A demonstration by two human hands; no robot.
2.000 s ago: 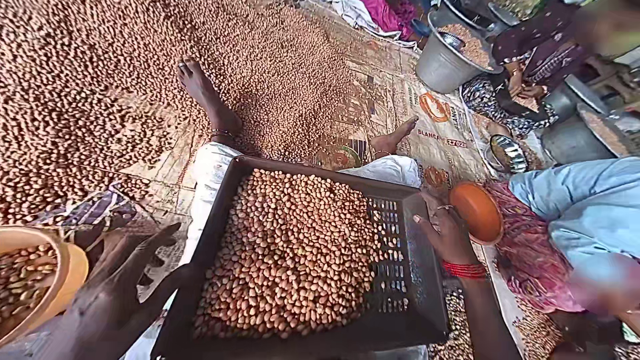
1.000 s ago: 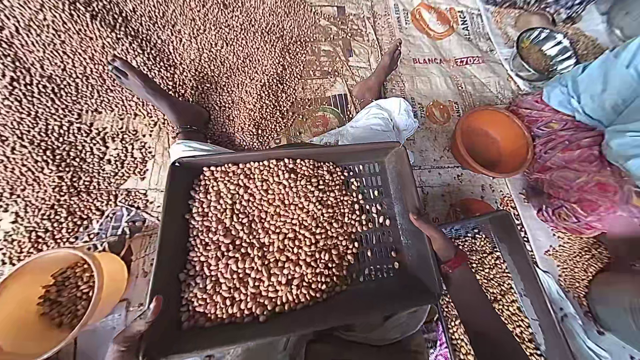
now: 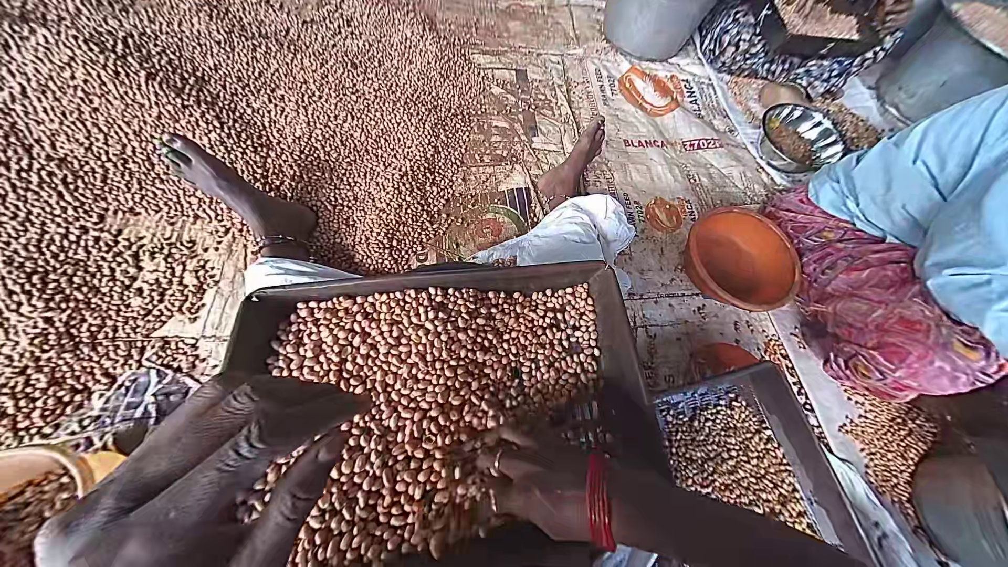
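Note:
A dark rectangular tray with a slotted base (image 3: 630, 354) rests on my lap, spread with shelled nuts (image 3: 441, 346) that look like peanuts. Over the tray's left part is my left hand (image 3: 228, 449), large in view, fingers extended above the nuts; nothing shows in its grasp. Down among the nuts at the lower middle, my right hand (image 3: 528, 480), with red bangles (image 3: 600, 500) at the wrist, touches them with bent fingers. Its fingertips are blurred, so whether it grips any nuts is unclear.
A large heap of nuts (image 3: 236, 71) covers the ground at left. An orange bowl (image 3: 742, 260) and a second tray of nuts (image 3: 732, 449) are at right, near a seated person in blue cloth (image 3: 921, 189). A tub (image 3: 47, 457) stands lower left; a steel bowl (image 3: 802, 138) lies upper right.
Both hands have left the tray's side edges and moved in over the nuts. The nuts now reach farther right across the slots that lay bare before.

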